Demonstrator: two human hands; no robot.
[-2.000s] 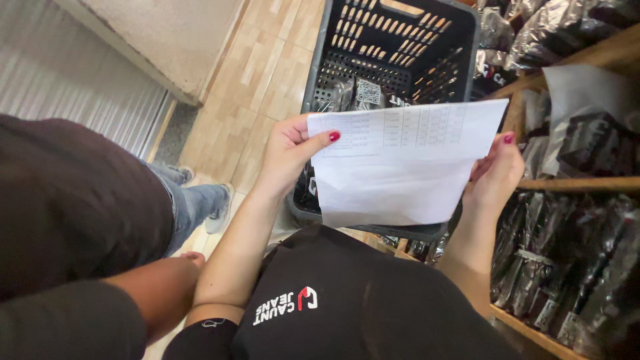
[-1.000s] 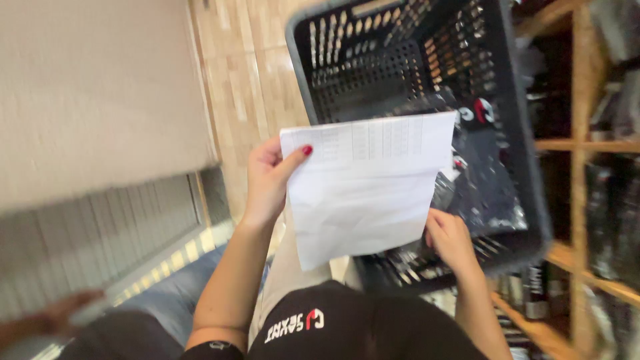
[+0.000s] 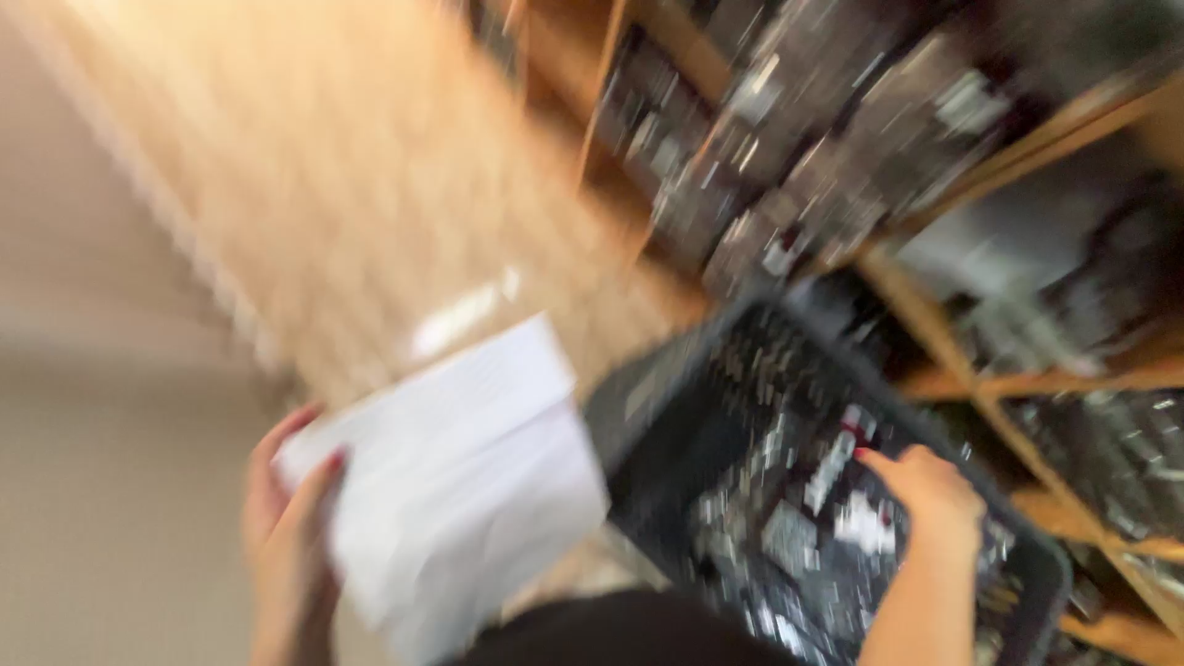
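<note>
My left hand (image 3: 301, 518) grips the left edge of a white paper sheet (image 3: 462, 472), thumb on top; the sheet has a fold across it, and blur hides any print. My right hand (image 3: 925, 490) is over a black plastic basket (image 3: 1036, 564), fingers pointing left above plastic-wrapped dark packages (image 3: 777, 592) with white labels. Whether the fingers of this hand hold or only touch a package cannot be made out through the blur.
Wooden shelves (image 3: 980, 384) with dark plastic-wrapped packages run along the right side, close to the basket. A tan floor (image 3: 305, 166) stretches away at upper left, beside a pale wall or panel (image 3: 111, 462).
My right hand has moved away from the paper and is now over the packages in the basket. The paper stays in my left hand. The view has swung strongly.
</note>
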